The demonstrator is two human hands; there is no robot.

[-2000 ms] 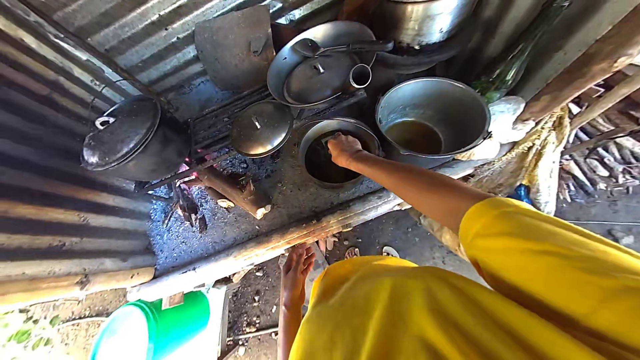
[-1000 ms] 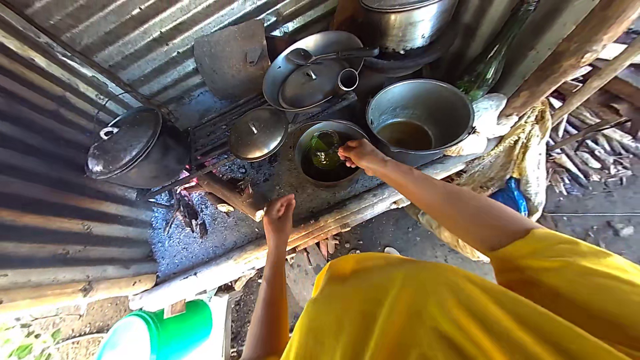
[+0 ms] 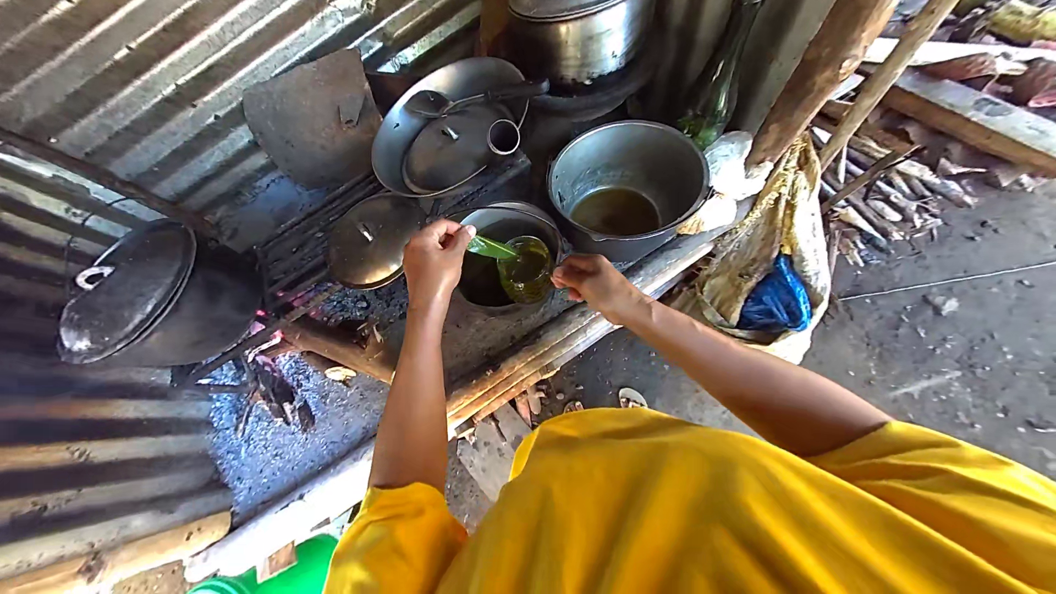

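My left hand [image 3: 437, 257] pinches one end of a green leaf strip [image 3: 492, 247] at the left side of a metal pot [image 3: 487, 289]. The strip reaches to a round cup or ladle [image 3: 525, 270] of greenish liquid, which is over the pot. My right hand [image 3: 590, 280] grips the edge or handle of that vessel from the right; the fingers hide the part they hold. Directly right of this pot stands a larger open pot [image 3: 631, 157] with brownish liquid in its bottom. A round metal lid [image 3: 375, 239] lies at the left.
A lidded black pot [image 3: 157, 297] sits by glowing firewood [image 3: 272, 379] and ash at the left. Behind are a wide pan [image 3: 450, 124] holding a lid and a ladle, and a large silvery pot [image 3: 577, 41]. A sack [image 3: 792, 247] hangs at the right, beside a wooden post [image 3: 817, 74].
My left hand has come up from the hearth's front edge to the pot and now holds a leaf strip. The cup or ladle was lower inside the pot, with my right hand beside it.
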